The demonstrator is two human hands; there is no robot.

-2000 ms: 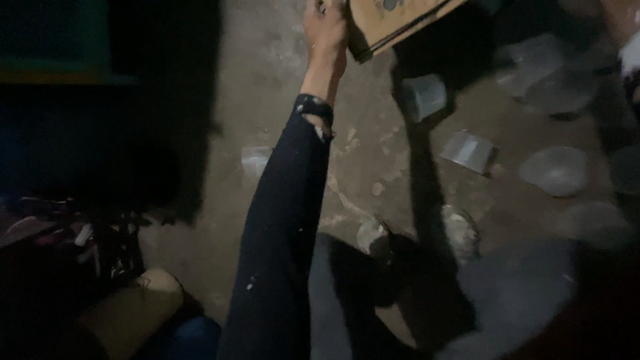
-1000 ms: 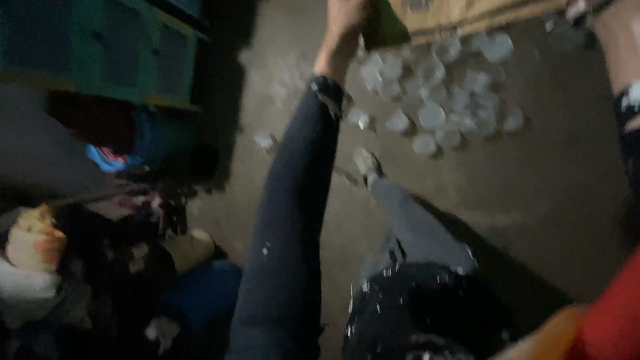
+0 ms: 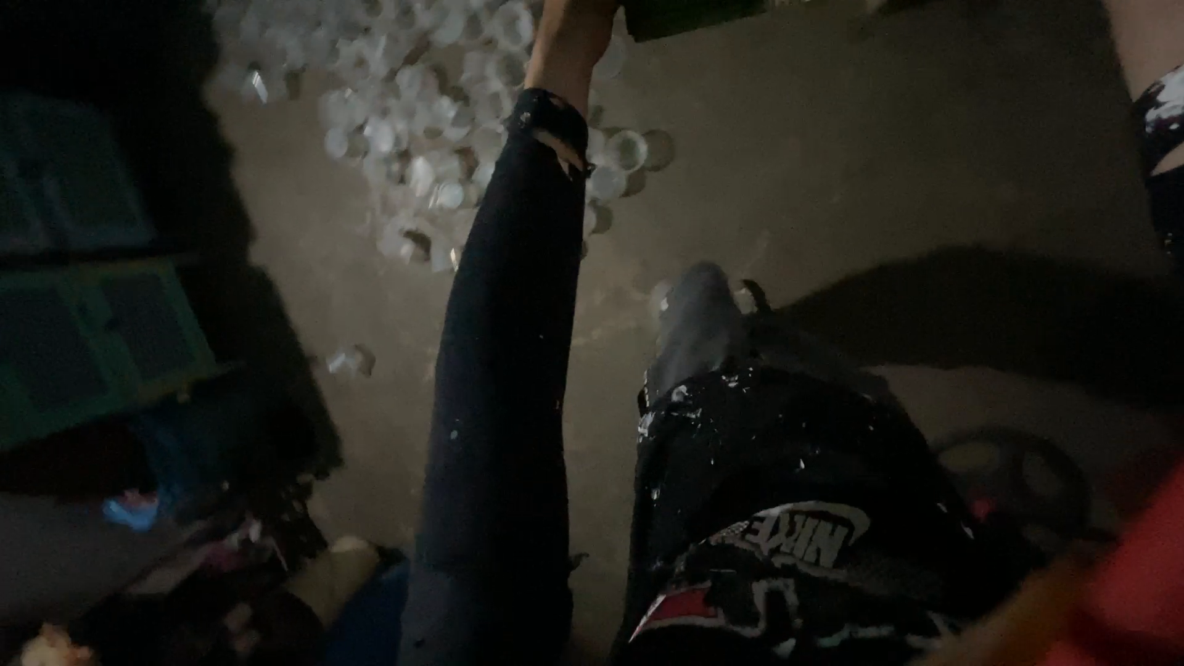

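Note:
My left hand (image 3: 585,26) is cut off by the top edge of the view. Its wrist and back show below a dark sleeve, and the fingers are hidden. Just right of it lies the dark green edge of a flat object (image 3: 694,13); whether I grip it cannot be told. Many small clear plastic cups (image 3: 407,111) lie scattered on the floor around and left of my left wrist. At the upper right only my right forearm (image 3: 1142,42) and its paint-spotted dark cuff show; that hand is out of the frame.
A green cabinet (image 3: 92,342) with dark panels stands at the left. Below it are piled clothes or bags (image 3: 231,555), poorly lit. A lone clear cup (image 3: 351,360) lies on the floor (image 3: 832,166). A round spoked object (image 3: 1013,476), perhaps a fan, is at the lower right.
The view has shifted strongly. The light brown board beside my left hand in the earlier frames is out of sight, leaving only a dark green edge there. The cups now appear farther left.

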